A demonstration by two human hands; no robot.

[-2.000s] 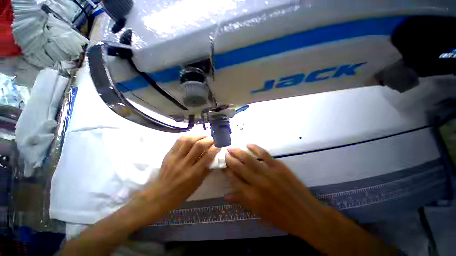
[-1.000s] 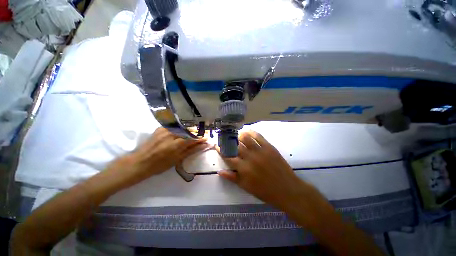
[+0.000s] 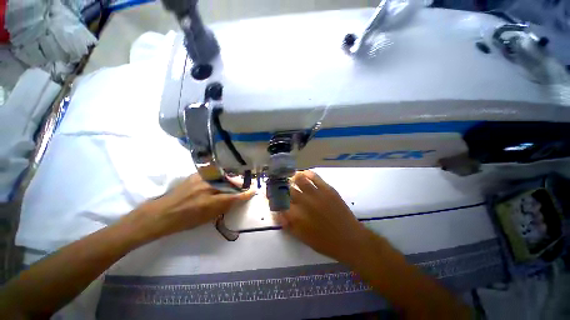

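The white garment piece (image 3: 81, 169) lies spread on the table left of the white sewing machine (image 3: 375, 75) and runs up to the needle area (image 3: 255, 184), which is brightly lit. My left hand (image 3: 197, 200) lies on the cloth with its fingertips at the left side of the needle. My right hand (image 3: 312, 212) is just right of the needle, fingers curled and partly behind the dark grey cylinder (image 3: 279, 194). The cloth at my fingertips is washed out by glare, so whether either hand pinches it is hidden.
The tension dial (image 3: 282, 164) sits above the cylinder. A ruler strip (image 3: 250, 291) runs along the front edge. A small yellow-green box (image 3: 531, 225) with pale items stands at the right. White cloth bundles (image 3: 44, 37) lie at the upper left. A curved metal guard (image 3: 201, 140) is above my left hand.
Since the earliest frame, the view has shifted and my hands have moved from in front of the cylinder to either side of the needle. Since one second ago, my right fingers are more curled.
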